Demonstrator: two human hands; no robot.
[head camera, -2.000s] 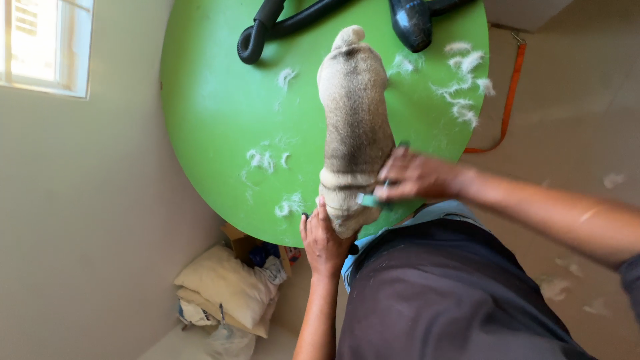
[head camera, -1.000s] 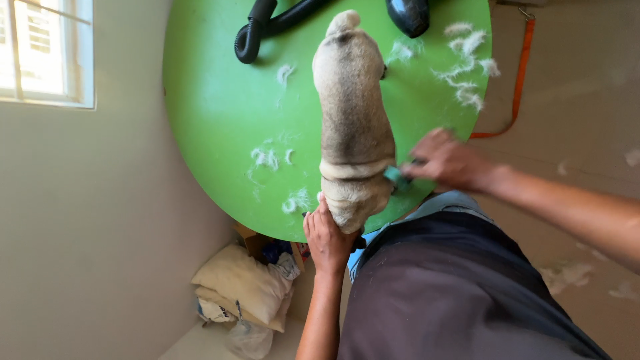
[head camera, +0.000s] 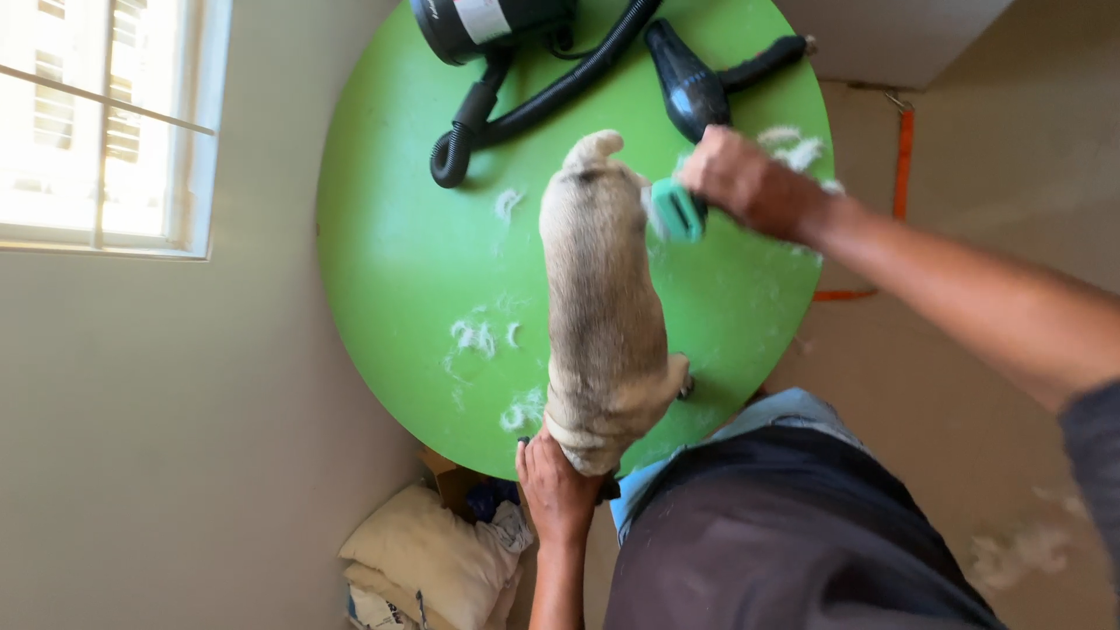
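Note:
A fawn, pug-like dog stands on a round green table, seen from above, its curled tail away from me and its head at the near edge. My left hand lies against the side of its head and neck; the fingertips are partly hidden. My right hand is closed around the handle of a teal pet grooming brush, just right of the dog's rump. Pale fur shows on the brush's dog-facing side. Whether the brush touches the coat, I cannot tell.
Tufts of shed fur lie on the table. At its far side are a black hand-held hair dryer and a black blower with a ribbed hose. Cushions lie below left, and an orange strap is at the right.
My right hand has moved with the brush from beside the dog's neck to beside its rump. My left hand has stayed at its head. A front paw now shows at the dog's right.

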